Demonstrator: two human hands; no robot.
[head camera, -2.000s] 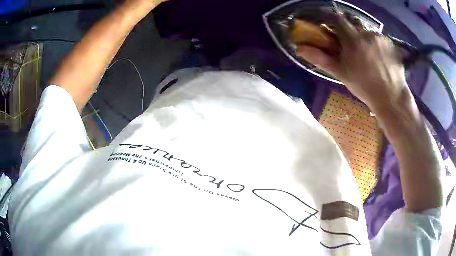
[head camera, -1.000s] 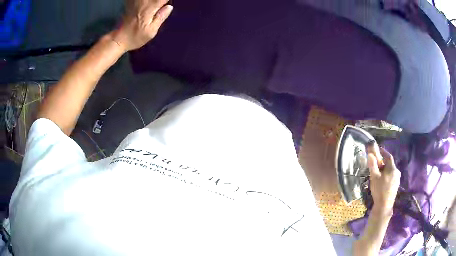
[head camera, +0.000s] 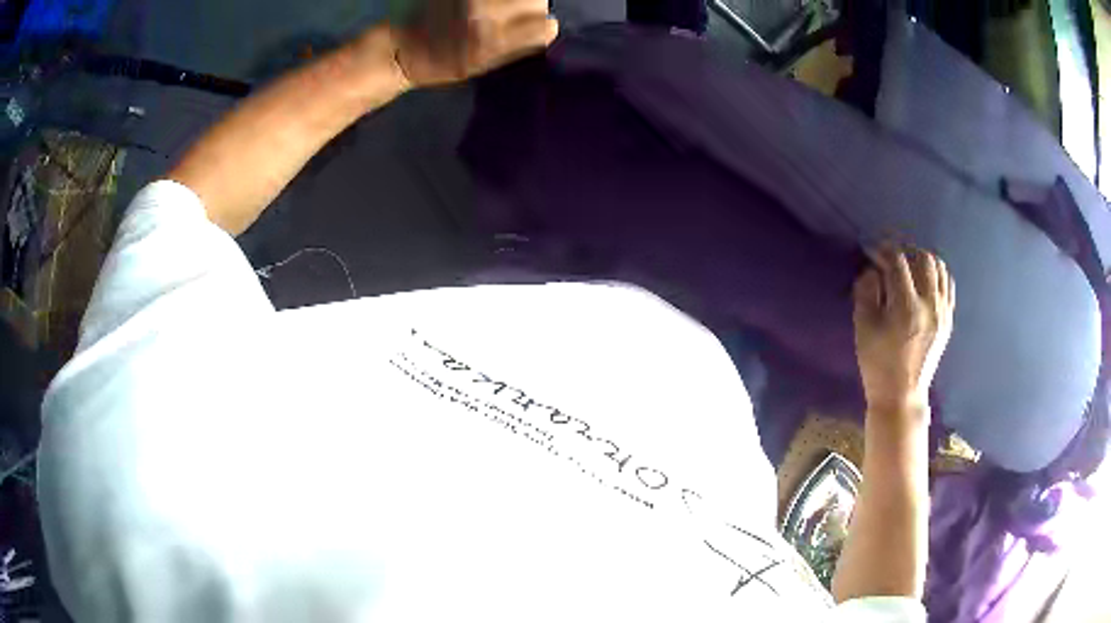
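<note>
A dark purple garment (head camera: 719, 207) lies stretched along the grey-blue padded board (head camera: 1017, 353). My left hand (head camera: 475, 39) is at the top, closed on the garment's far left end. My right hand (head camera: 904, 292) has its fingers bent over the garment's right end and pinches its edge above the board. The steam iron (head camera: 825, 505) stands on the tan perforated rest (head camera: 814, 441), left of my right forearm and untouched; my shirt and forearm hide part of it.
A bright purple crumpled heap (head camera: 993, 548) lies at the lower right. A small pale crumpled piece (head camera: 956, 448) is beside the rest. A cardboard box (head camera: 61, 231) with yellow strapping is at the left. A blue object (head camera: 55, 18) is at the top left.
My right hand has let go of the iron on the rest and moved up to the garment. The garment's right end has shifted left, baring more board. My left hand has moved right.
</note>
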